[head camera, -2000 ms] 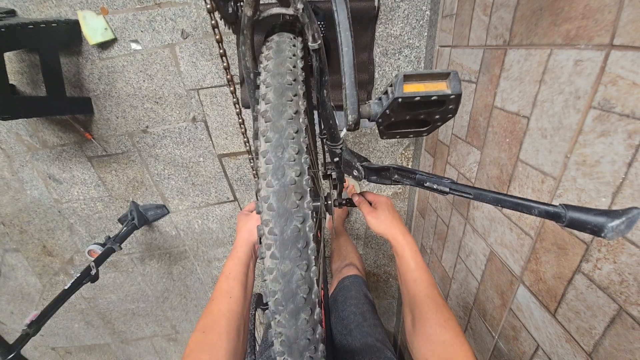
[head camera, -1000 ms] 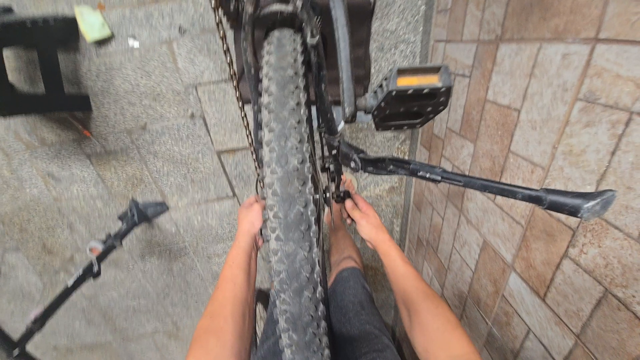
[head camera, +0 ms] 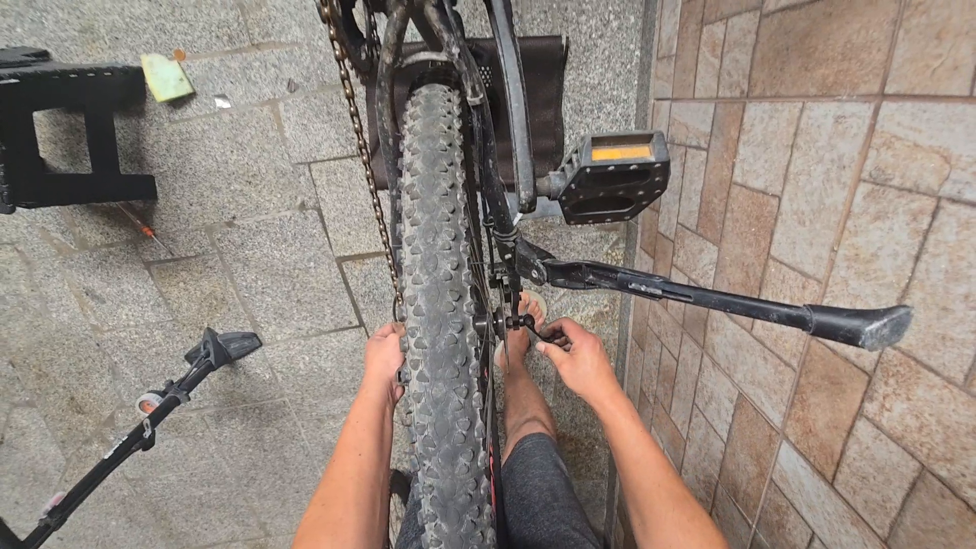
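A knobby bicycle tire runs upright through the middle of the view. My right hand pinches a black quick-release lever at the wheel's axle, between thumb and fingers. My left hand is at the other side of the wheel near axle height; its fingertips are hidden behind the tire, so what it touches cannot be told. The bicycle chain hangs above my left hand. The kickstand reaches out to the right, above my right hand, with the pedal higher up.
A tiled wall stands close on the right. On the paving at left are a black step stool, a screwdriver, a yellow-green sponge and a floor pump with a gauge. Dark fabric lies beyond the wheel.
The lever in my right hand now points out to the right, away from the axle, and the hand has shifted slightly outward. My left hand stays beside the tire.
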